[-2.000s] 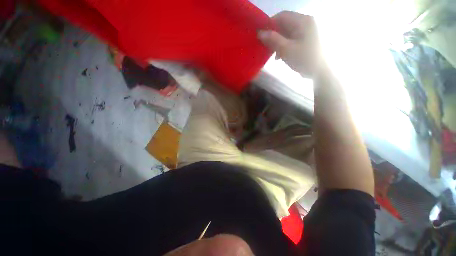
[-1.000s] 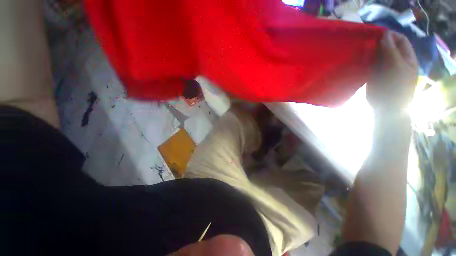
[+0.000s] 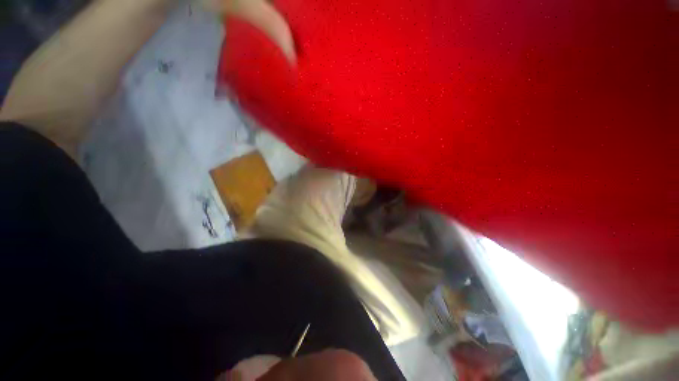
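Observation:
A large red fabric piece (image 3: 476, 126) is spread across the top and right of the view, blurred and close to the camera. My left hand (image 3: 262, 24) is at the top, cut off by the upper edge, with fingers closed on the left edge of the red fabric. My right hand is not visible; whether the fabric hides it or it is out of the picture cannot be told.
A white, brightly lit table (image 3: 525, 298) shows below the fabric at right. My pale trousers (image 3: 327, 223) are below it. The pale floor (image 3: 160, 164) has dark marks and an ochre square (image 3: 244, 187). Scraps lie under the table. A thin pale sliver (image 3: 301, 340) shows at the bottom.
The red fabric has come closer and now covers the right side. My left hand has come into view at the top, holding its edge. My right hand and forearm have gone from view.

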